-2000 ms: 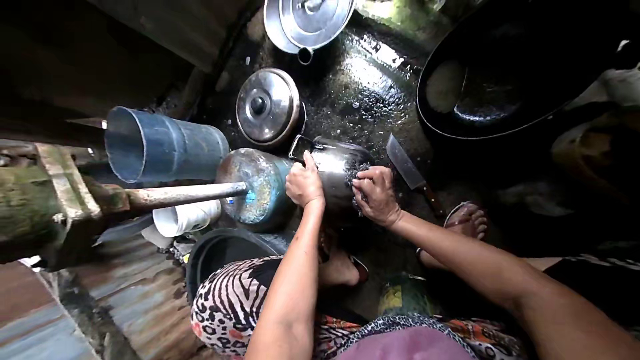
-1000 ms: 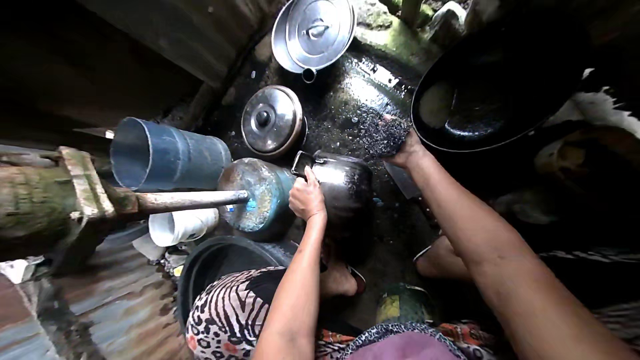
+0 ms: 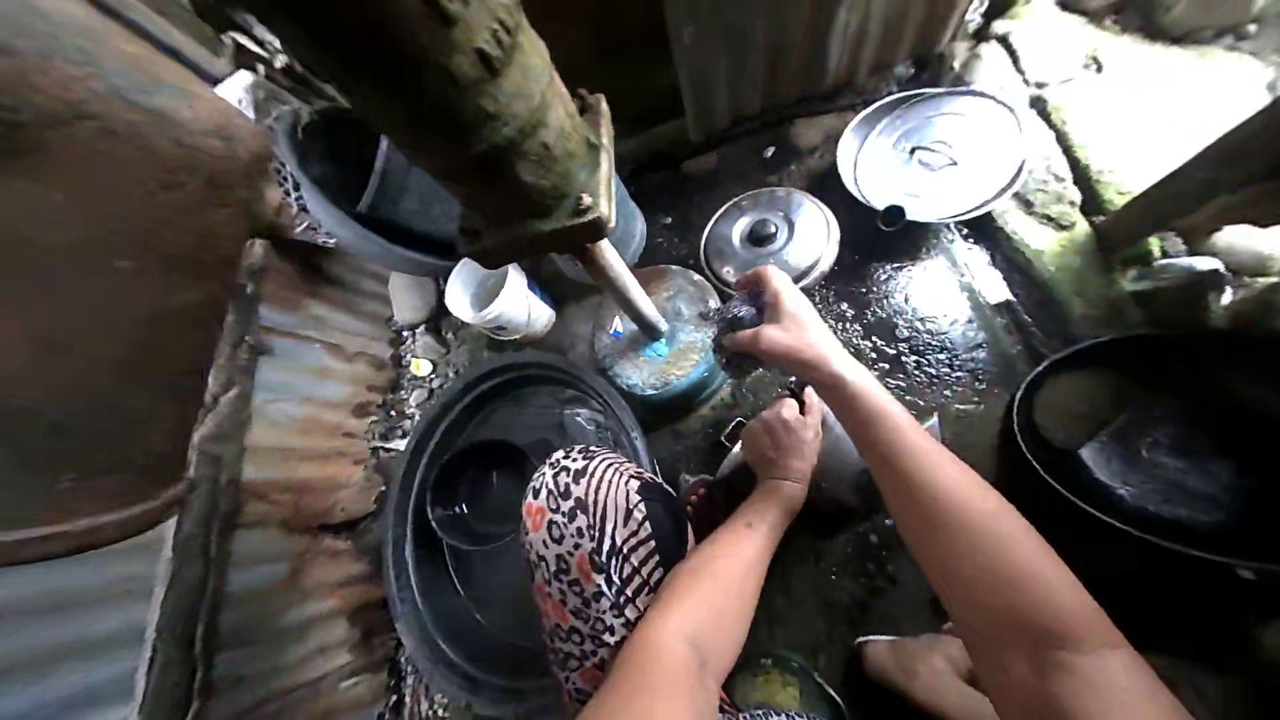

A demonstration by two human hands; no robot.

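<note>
A metal pot (image 3: pixel 842 465) stands low between my legs, partly covered by my arms. My left hand (image 3: pixel 785 437) is closed on its handle. Above and a little left of that, my right hand (image 3: pixel 785 325) grips a dark scrubbing pad (image 3: pixel 738 315), near the edge of an upturned blue container (image 3: pixel 665 360). A metal pipe (image 3: pixel 625 290) reaches down over that container's bottom. Just beyond my right hand lies a round metal lid with a black knob (image 3: pixel 780 232).
A large black basin (image 3: pixel 400 560) with water and a dark bowl is at my left knee. White pail (image 3: pixel 503 300) lies behind it. A big black wok (image 3: pixel 1030 440) sits right; a lidded aluminium pot (image 3: pixel 850 160) stands farther back. Rusty corrugated metal (image 3: pixel 310 400) borders the left side.
My right hand has moved left with the dark pad, from beyond the pot to beside the upturned container. My left hand stays at the pot's handle. The view has swung left.
</note>
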